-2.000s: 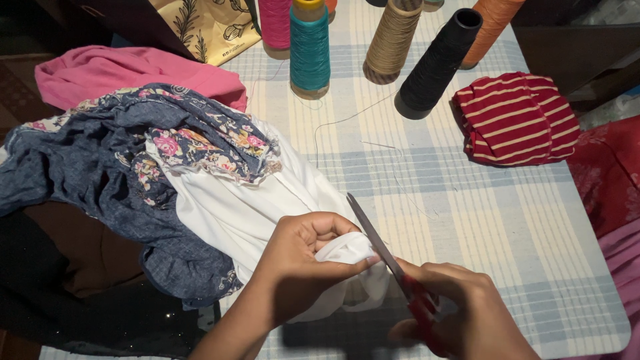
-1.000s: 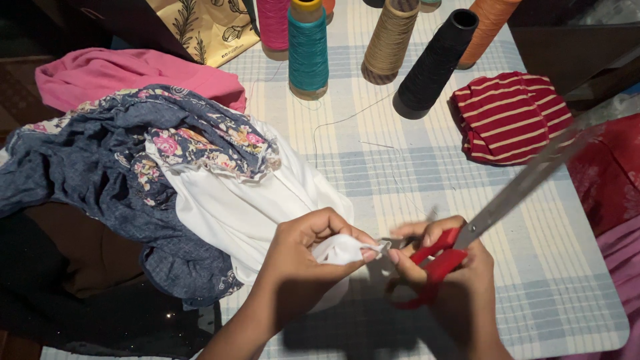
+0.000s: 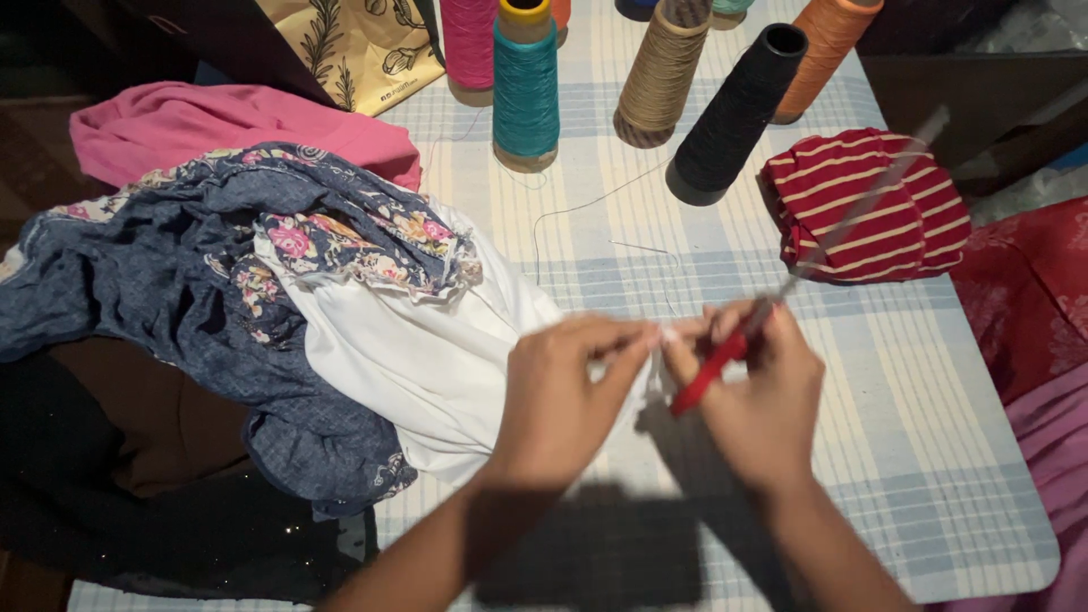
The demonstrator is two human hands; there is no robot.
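My left hand [image 3: 565, 391] pinches an edge of the white fabric [image 3: 408, 374] between thumb and fingertips. My right hand [image 3: 756, 391] meets it there, its thumb and fingers at the same edge, while it also holds red-handled scissors [image 3: 718, 365]. The scissor blades point up and to the right, blurred, over the striped cloth. The white fabric joins a dark blue garment with floral trim [image 3: 195, 229] at the left. A needle [image 3: 639, 246] lies on the checked tablecloth beyond my hands, with a dark thread near it.
Cones of teal [image 3: 525, 93], tan [image 3: 665, 72], black [image 3: 735, 119], orange [image 3: 824, 55] and magenta [image 3: 467, 47] thread stand at the back. A folded red striped cloth [image 3: 871, 208] is at the right, pink fabric [image 3: 238, 127] and a printed bag [image 3: 357, 51] at the back left.
The scissors were at the white fabric two seconds ago; their blades have since swung up and to the right. My right fingers have come to the fabric edge beside my left fingertips.
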